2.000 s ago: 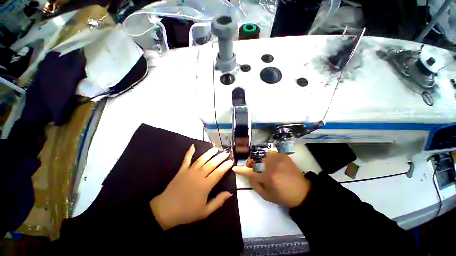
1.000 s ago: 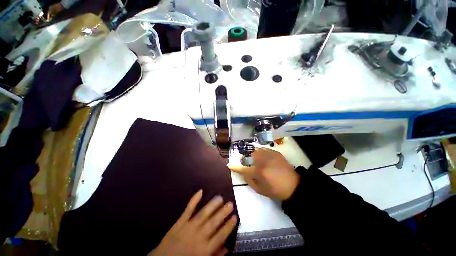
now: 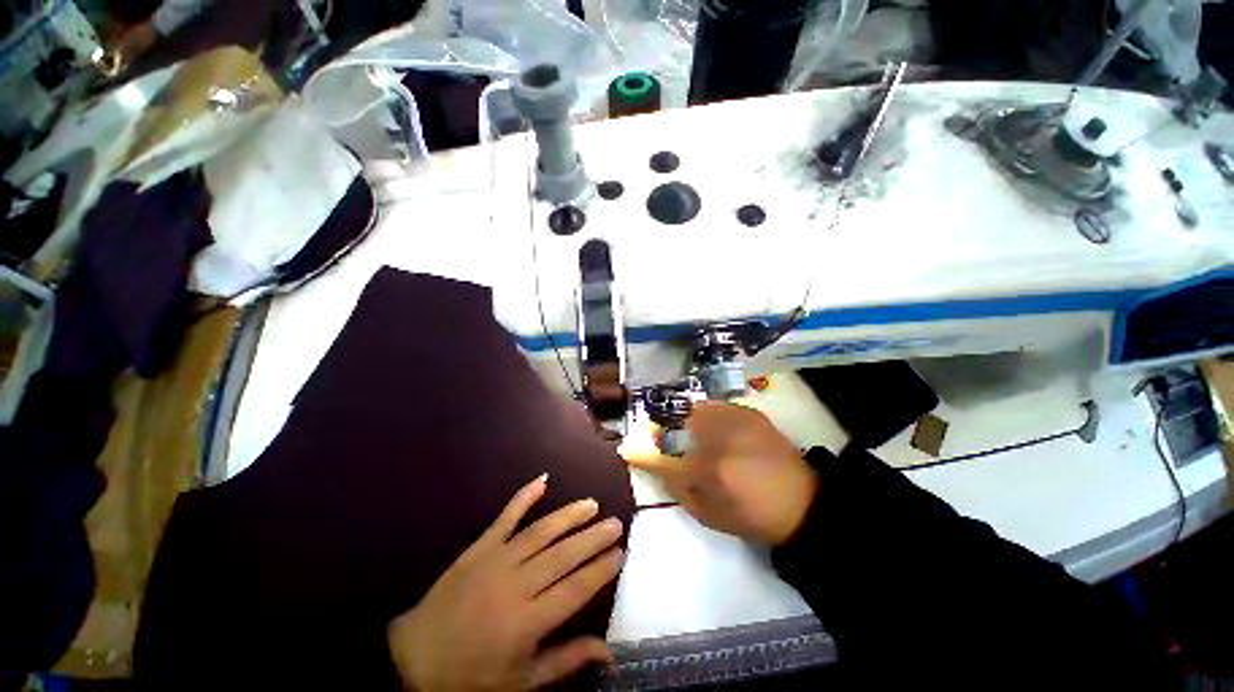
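Observation:
A dark plum cut panel lies flat left of the needle, its right edge running to the presser foot area. My left hand lies flat on the panel near the front, fingers spread, not gripping. My right hand is at the presser foot, index finger and thumb close together at the panel's right edge; the fingertips are small and bright, so I cannot tell if they pinch the cloth. The white sewing machine with a blue stripe stands behind the hands.
Dark pieces lie over cardboard at left. White pieces with a dark curved edge lie behind the panel. A black flat rectangle and small brown square lie under the machine arm. A ruler strip runs along the front.
The panel has moved away from me towards the back, past the presser foot. My left hand slid back towards me, then slightly forward again. My right hand stays at the presser foot.

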